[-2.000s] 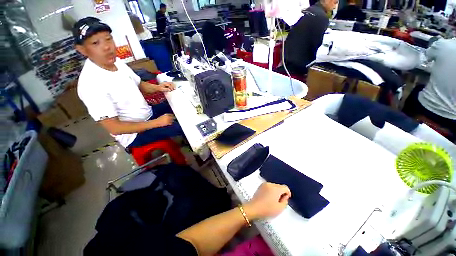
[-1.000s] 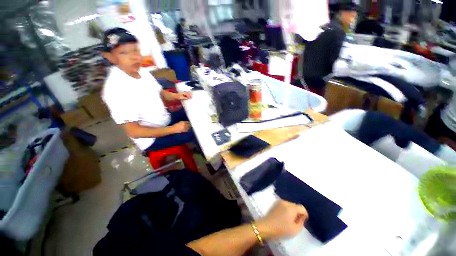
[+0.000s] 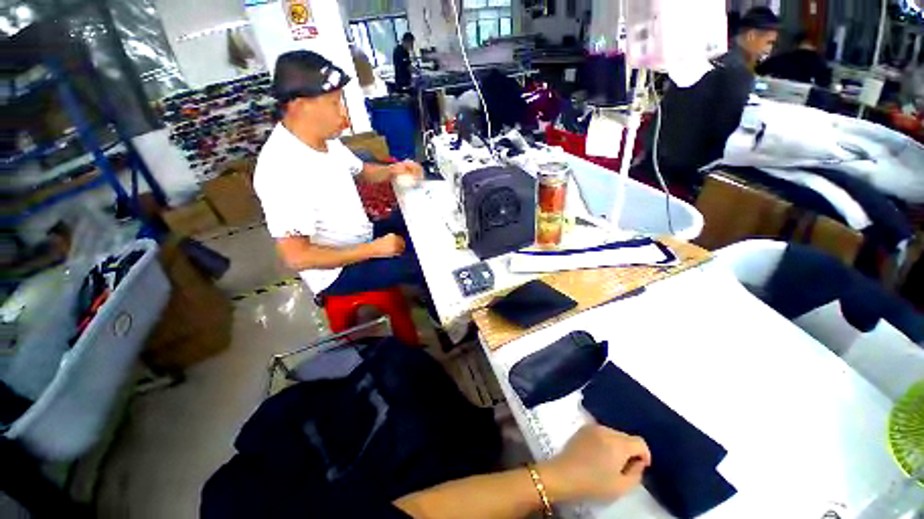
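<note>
My left hand (image 3: 598,462), with a gold bracelet at the wrist, is a loose fist at the table's front edge. Its fingers are curled and nothing shows in them; their underside is hidden. It is beside overlapping dark cloth pieces (image 3: 659,427), which lie flat on the white table (image 3: 770,375). A puffy, shinier dark cloth piece (image 3: 557,367) lies to their left. Another small dark piece (image 3: 533,303) lies on the cardboard strip (image 3: 618,285). My right hand is out of the picture.
A black speaker or fan box (image 3: 498,209), an orange-red bottle (image 3: 551,206) and a small dark box (image 3: 472,279) stand beyond the cardboard. A person (image 3: 324,203) sits at left. Dark cloth (image 3: 355,426) hangs below the edge. A green fan (image 3: 909,431) is at right.
The view has turned left, so the table things appear further right and the fan is partly cut off. The seated person's head has turned to the right. My left hand stays beside the cloth.
</note>
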